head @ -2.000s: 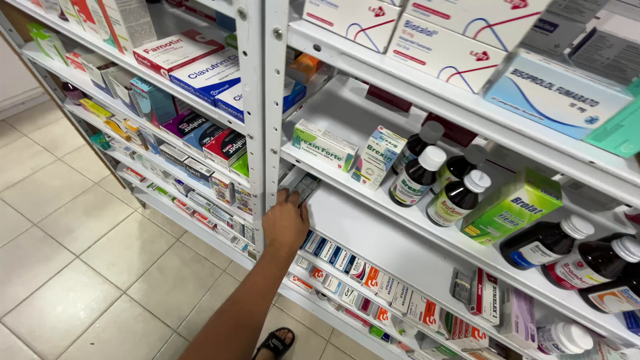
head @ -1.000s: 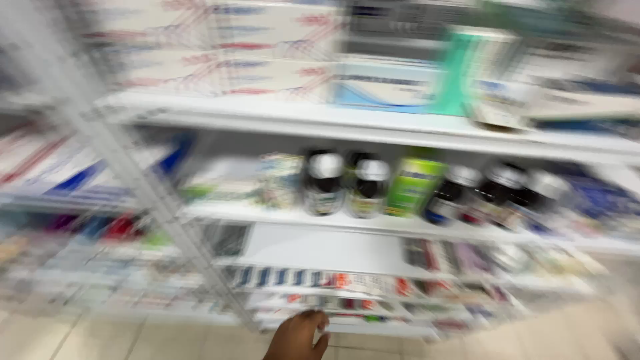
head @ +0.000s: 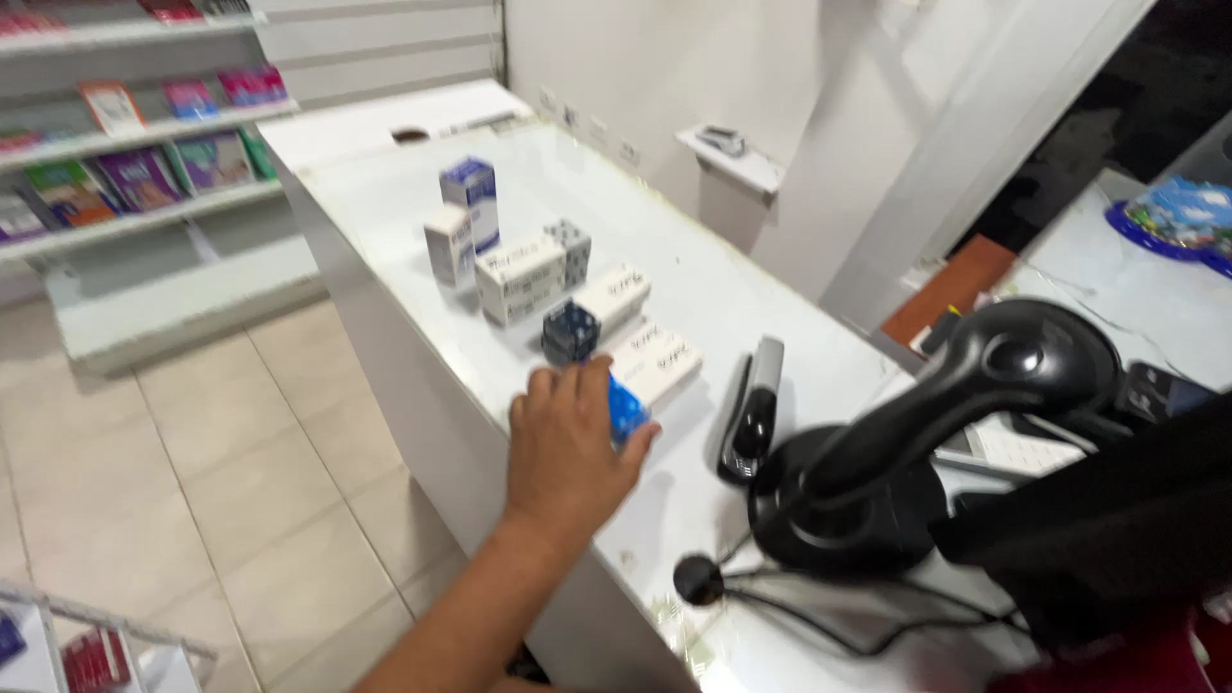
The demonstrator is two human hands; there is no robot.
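My left hand point(head: 577, 438) reaches over the white counter point(head: 520, 385), its fingers and thumb around the blue end point(head: 626, 409) of a small carton. White cartons point(head: 656, 361) lie just beyond that blue end; the hand hides where they meet. Farther along, a dark-blue patterned carton end point(head: 570, 332) sits against a long white carton point(head: 614, 296). Behind these are a white carton with print point(head: 521, 279), a grey patterned carton end point(head: 570, 252), a small upright white carton point(head: 449, 244) and an upright blue-and-white carton point(head: 472, 200). My right hand is out of view.
A stapler point(head: 753, 409) lies right of the cartons, near a black barcode scanner on its stand point(head: 847, 500). Cables point(head: 857, 635) trail past a round black piece point(head: 699, 580). A dark monitor edge point(head: 1107, 539) is at right; stocked shelves point(head: 144, 125) stand at left.
The view has swung from the medicine shelves to the counter. My left hand, at a shelf two seconds ago, is now at the cartons on the counter, around a blue carton end.
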